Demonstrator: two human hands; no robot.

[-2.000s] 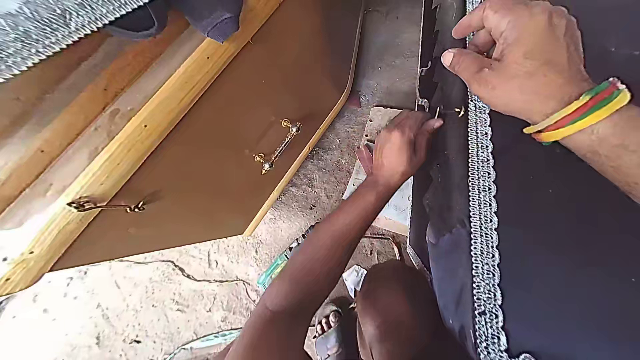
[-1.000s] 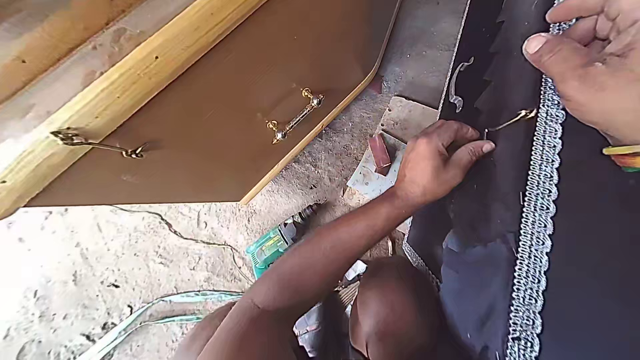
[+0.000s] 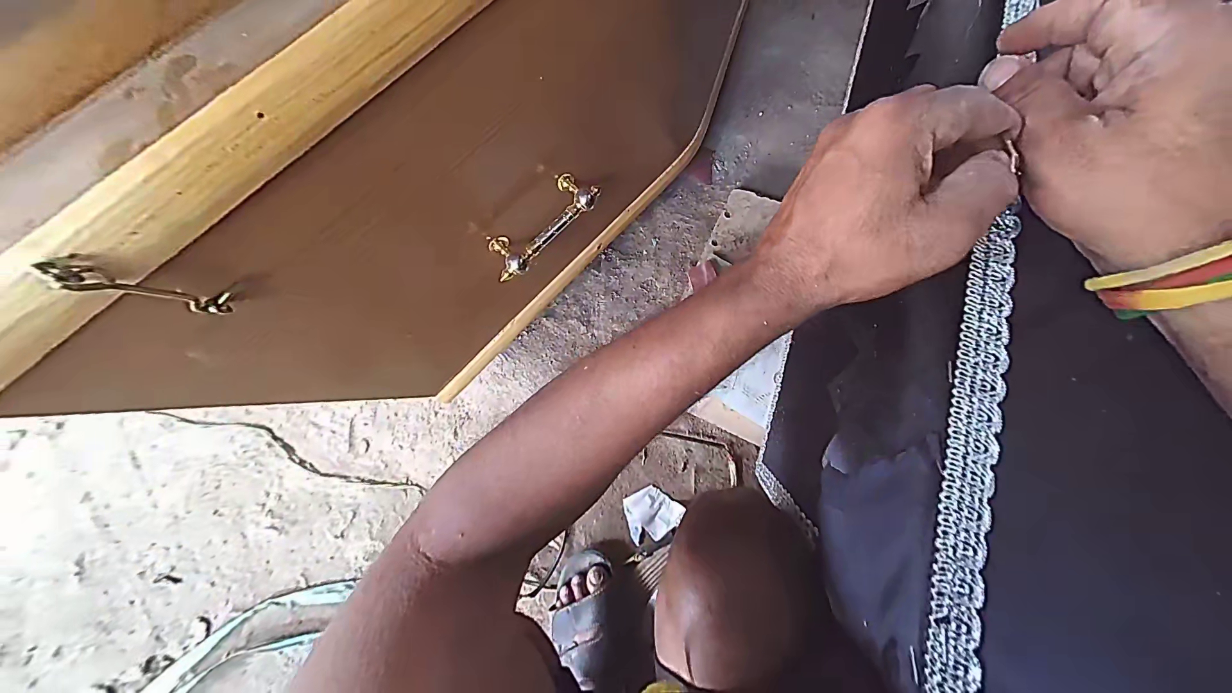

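Note:
My left hand (image 3: 895,197) reaches in from the lower left, thumb and forefinger pinched on a small brass-coloured metal piece (image 3: 1012,156), mostly hidden by the fingers. Against it, at the top right, is my right hand (image 3: 1126,125), with yellow, red and green bands at the wrist. Its thumb and forefinger are at the silvery braided trim (image 3: 972,414); whether they grip anything cannot be told. The trim runs along dark fabric (image 3: 1107,462) covering a panel or box. Both hands hide the trim's upper part.
At left stands a brown angled panel (image 3: 366,231) with pale wooden edging, a metal handle (image 3: 549,231) and a brass hook (image 3: 144,289). A cable (image 3: 289,448) and green-white strips (image 3: 260,616) lie on the rough ground. White paper (image 3: 653,513) lies near my sandalled foot (image 3: 582,606).
My left hand has moved up and right, from beside the brass hook on the dark fabric to against my right hand. The green drill seen one second ago is out of sight.

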